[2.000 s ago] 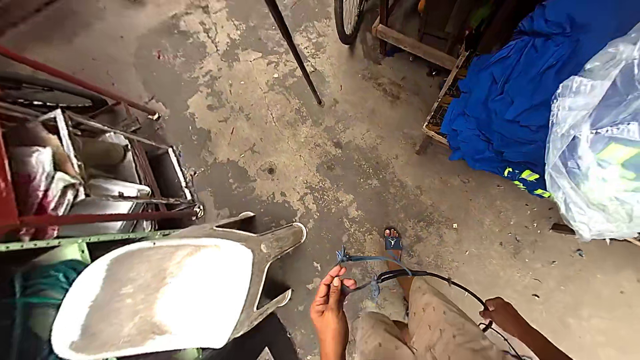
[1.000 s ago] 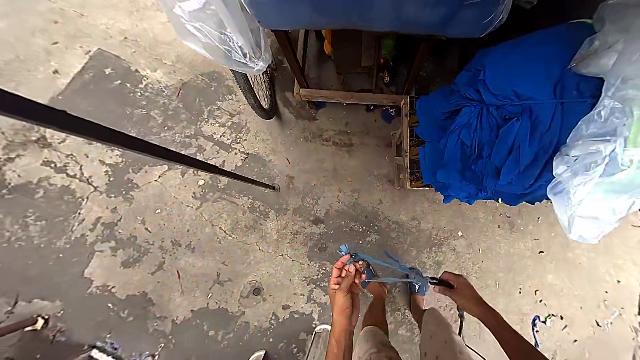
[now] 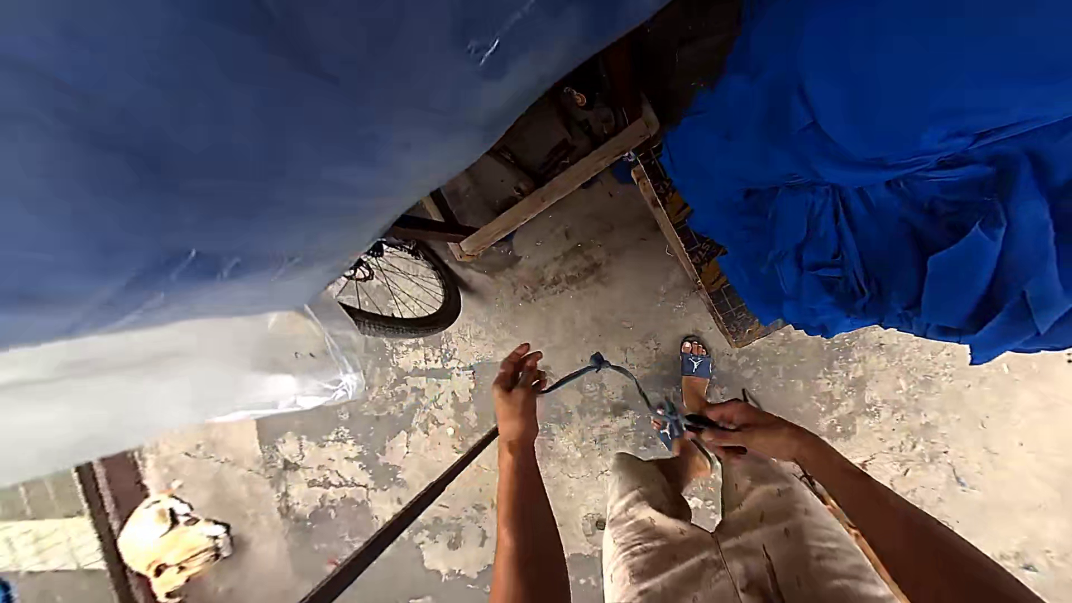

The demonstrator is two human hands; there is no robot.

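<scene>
My left hand (image 3: 517, 394) grips one end of a knotted blue cord (image 3: 624, 373) between its fingers, at the lower middle of the view. The cord arches to a bunched knot beside my right hand (image 3: 748, 429). That hand is closed on a black cord or strap (image 3: 708, 423), which meets the blue knot; its exact form is unclear. The two hands are apart, above the floor and my sandalled feet. A dark pole (image 3: 402, 519) slants from just behind my left wrist toward the bottom edge.
A large plastic-wrapped blue bundle (image 3: 209, 167) fills the upper left. A bicycle wheel (image 3: 402, 289) and wooden frame (image 3: 561, 193) stand below it. Blue cloth (image 3: 904, 184) lies heaped on a crate (image 3: 712, 285) at right. A light-coloured dog (image 3: 172, 540) is at lower left.
My hands have moved apart, with the blue cord stretching between them; one second ago they were closer together. The view has shifted strongly toward the wrapped blue bundle.
</scene>
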